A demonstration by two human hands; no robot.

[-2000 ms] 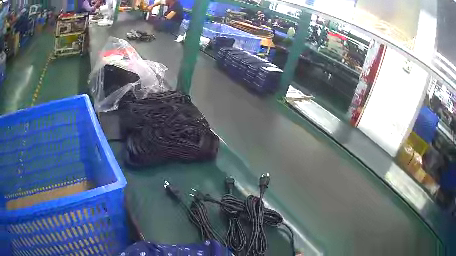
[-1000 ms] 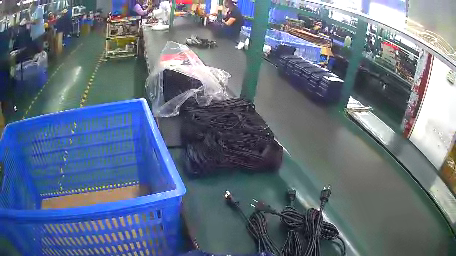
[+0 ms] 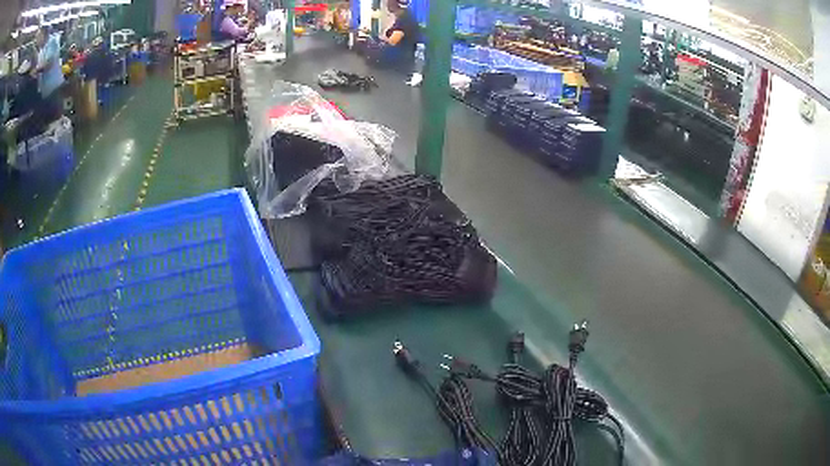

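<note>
Neither of my hands is in the picture. Several black AC power cords (image 3: pixel 560 410), coiled in bundles with pronged plugs pointing away, lie on the green bench edge at the bottom, cut off by the frame. A large black cord pile (image 3: pixel 400 241) lies behind them on the bench. A crumpled clear plastic bag (image 3: pixel 364 150) with some red inside touches the far side of the pile. A strip of dark blue patterned cloth shows at the bottom edge.
A large blue plastic crate (image 3: pixel 273 364) with a brown sheet at its bottom stands at left. The dark green conveyor belt (image 3: pixel 582 246) runs along the right. A green post (image 3: pixel 435 100) rises behind the pile. Stacked dark units (image 3: pixel 546 127) and two people stand farther back.
The view swung right, then slightly back left, shifting everything in the picture. The cords, pile, bag and crate keep their places relative to each other.
</note>
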